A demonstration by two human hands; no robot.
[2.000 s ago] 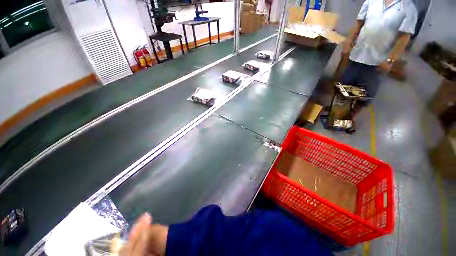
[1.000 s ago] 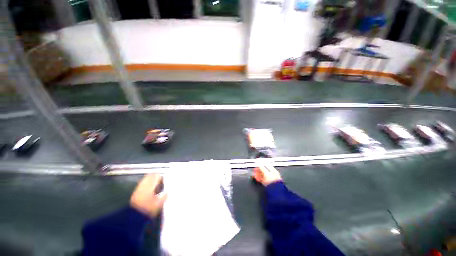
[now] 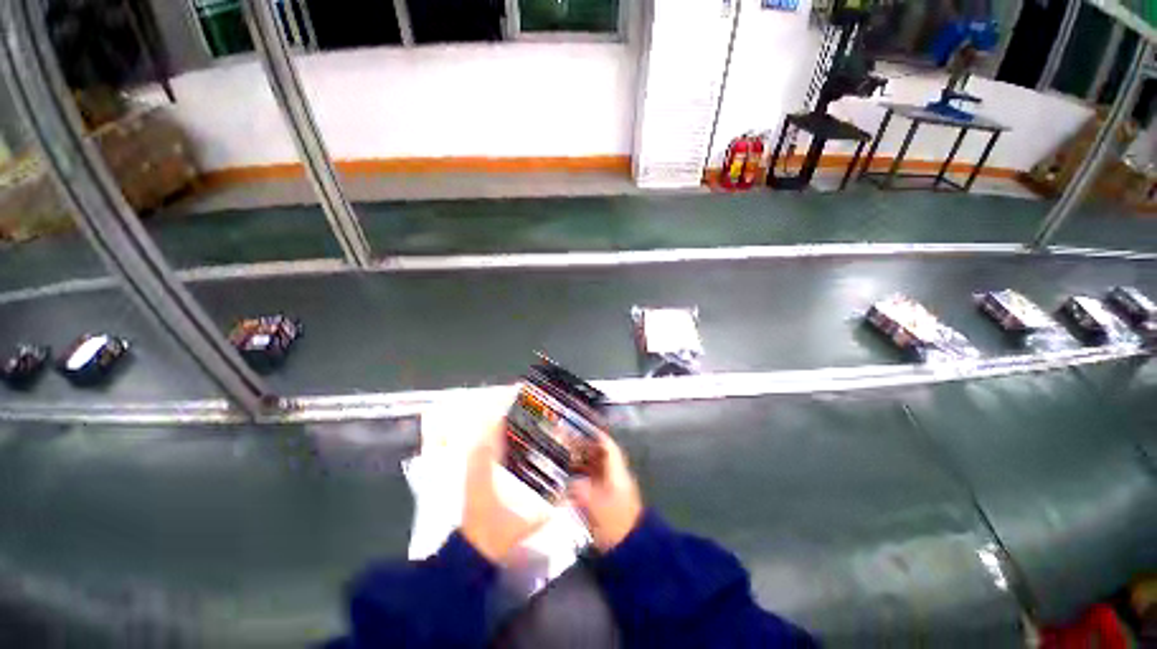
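A retail box (image 3: 548, 429), dark with orange and white print and a dark tab at its upper end, is held tilted between both hands. My left hand (image 3: 492, 497) grips its left side. My right hand (image 3: 607, 492) grips its lower right side. The box is slightly blurred. Below the hands lies the whitish stack of poly bags (image 3: 438, 475), partly hidden by the hands and sleeves. I cannot tell whether a bag is around the lower end of the box.
The conveyor belt (image 3: 470, 317) runs beyond the side rail (image 3: 761, 384). Unbagged boxes (image 3: 264, 340) sit at left, and bagged boxes (image 3: 669, 337) at centre and right. A metal upright (image 3: 152, 285) rises at left. A bit of red crate (image 3: 1089, 630) shows at lower right.
Both hands have come together over the bag stack and now hold a box. One dark box is gone from the belt left of centre. The view has turned left from the crate since the earliest frame.
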